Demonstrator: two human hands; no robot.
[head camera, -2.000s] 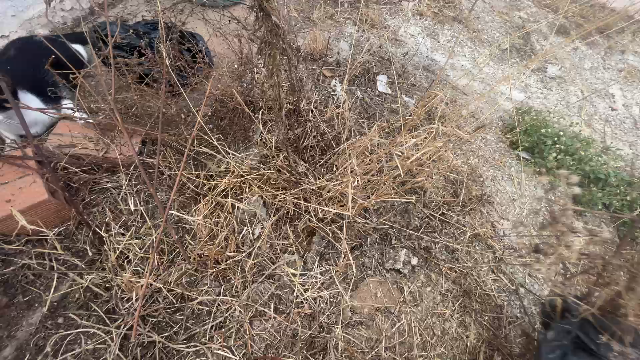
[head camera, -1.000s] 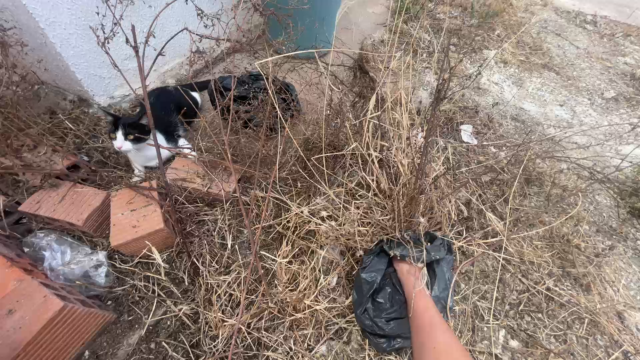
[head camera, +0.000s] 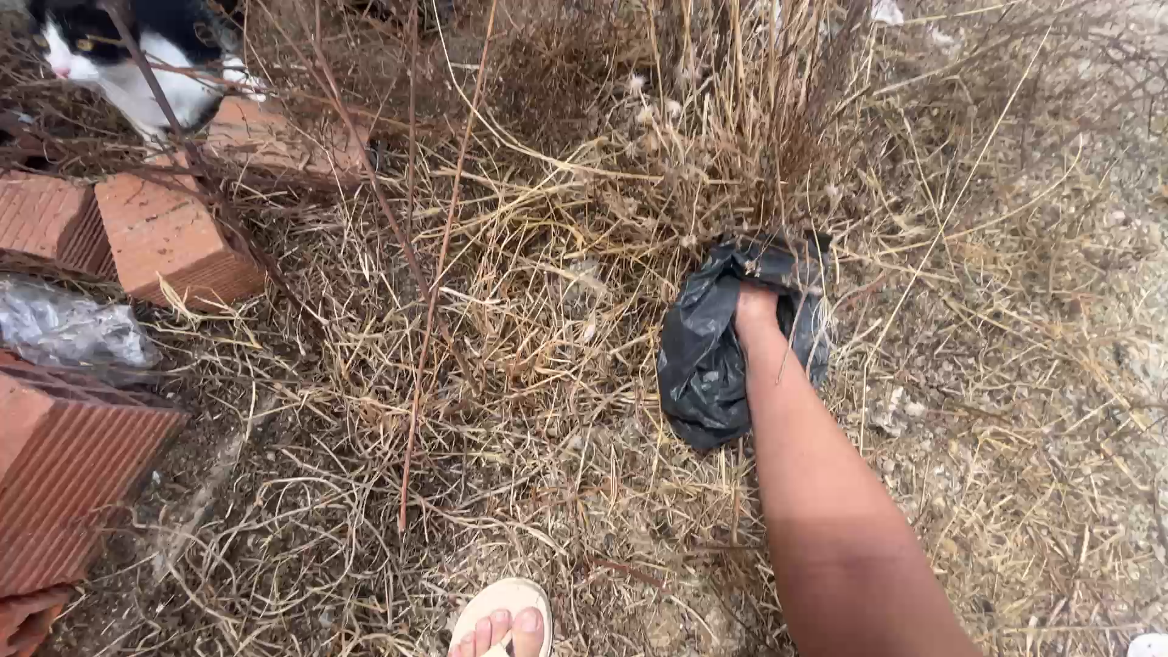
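A black plastic bag (head camera: 703, 365) covers my right hand at the base of a clump of tall dry grass (head camera: 730, 119). The bare forearm comes up from the lower right, and the wrist enters the bag's folds. My fingers are hidden inside the plastic, so whether they grip anything does not show. Dry stems touch the bag's upper edge. My left hand is out of the picture.
A black and white cat (head camera: 173, 78) stands at the upper left behind hollow clay bricks (head camera: 178, 233). Crumpled clear plastic (head camera: 68, 324) lies between them and a larger brick (head camera: 73, 465). Thin bare twigs (head camera: 438, 283) rise left of centre. A sandalled foot (head camera: 506, 620) is at the bottom.
Since the middle frame the view has moved closer and downward. The bagged hand stays beside the grass clump. In the oldest frame no arm shows, only some black plastic at the lower right corner.
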